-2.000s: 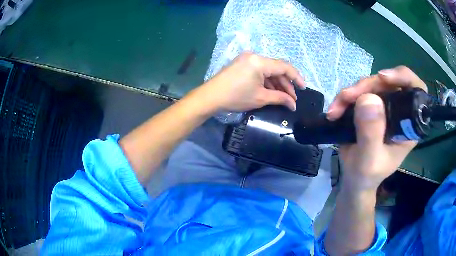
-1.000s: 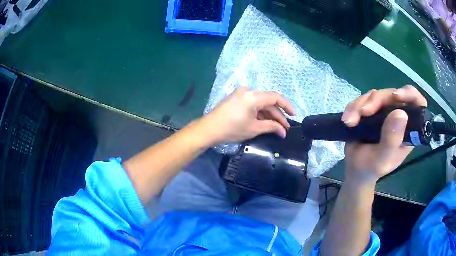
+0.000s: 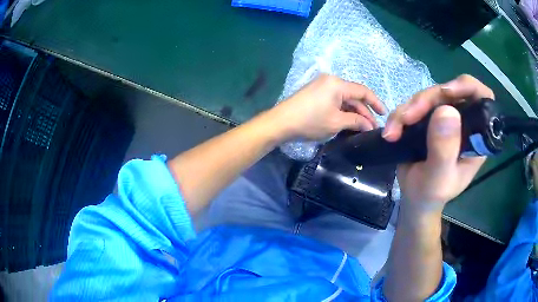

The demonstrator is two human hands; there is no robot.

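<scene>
A glossy black device housing (image 3: 348, 180) lies over my lap at the bench edge, its upper part on a bubble wrap sheet (image 3: 354, 53). My right hand (image 3: 439, 138) is closed around a black electric screwdriver (image 3: 413, 138), held sideways with its front end over the housing's upper part; the bit is hidden. My left hand (image 3: 330, 109) is at the housing's upper edge, beside the screwdriver's front end, with thumb and fingers bent close together. Whether a screw is between them I cannot tell.
A green bench (image 3: 147, 53) spans the view. A blue tray (image 3: 277, 6) is cut off at the top edge. A large black box (image 3: 436, 17) stands at the back right. Dark crates (image 3: 47, 153) are at the left. A blue sleeve (image 3: 513, 253) of another person shows at right. The screwdriver's cord runs right.
The view has shifted, so the blue tray is now mostly out of frame. The screwdriver now slants more and its front end lies lower over the housing, near my left fingers.
</scene>
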